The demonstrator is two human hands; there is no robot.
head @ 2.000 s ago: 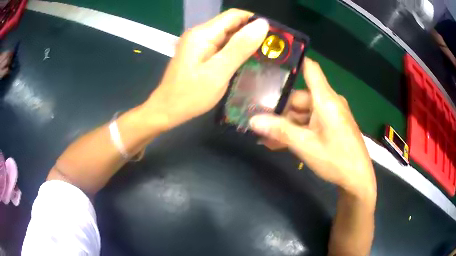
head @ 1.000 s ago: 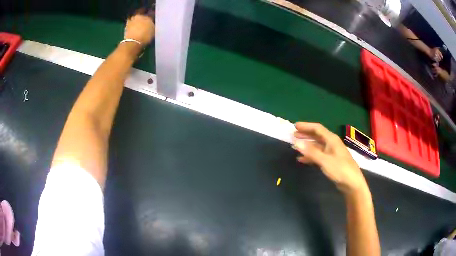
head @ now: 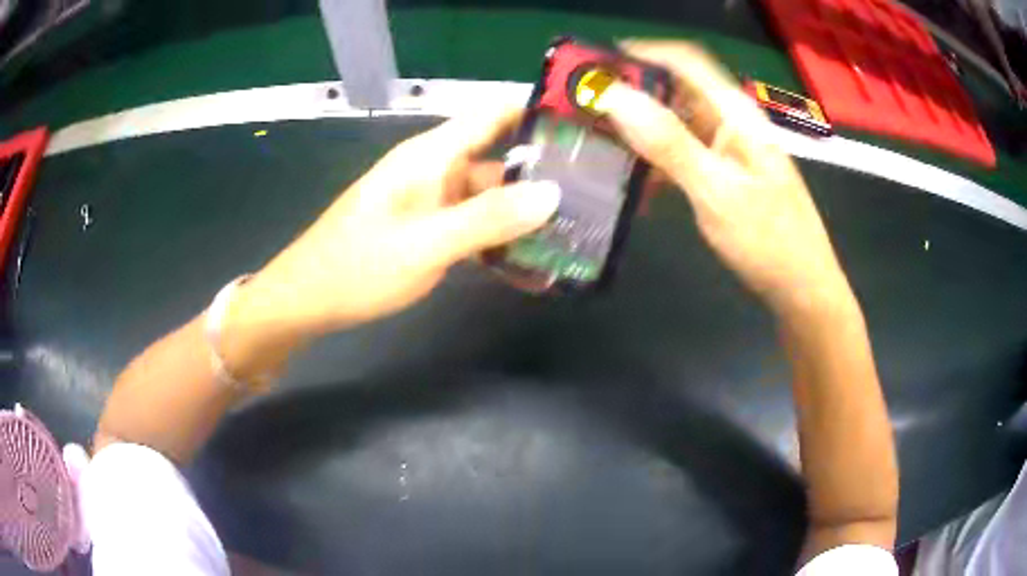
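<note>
An open phone unit [head: 580, 186] is held above the bench, tilted, its red end with the round gold loudspeaker [head: 594, 90] at the top and its green board with silver-white metal at the lower part. My left hand [head: 417, 219] grips its left side, the thumb lying over the metal area. My right hand [head: 732, 158] is at its upper right, the thumb at the loudspeaker's edge and the fingers behind the housing. The right fingertips are blurred and partly hidden by the phone.
The dark green bench [head: 439, 450] has a white edge rail [head: 225, 107] with a grey-white post [head: 363, 56]. A yellow-edged phone [head: 792, 107] lies by the rail, beside a red tray [head: 878, 68]. Another red tray [head: 20, 186] is at left, above a pink fan [head: 32, 489].
My left hand has come back from beyond the rail. An open phone is now in both hands, where a second ago my right hand was empty. The view has shifted.
</note>
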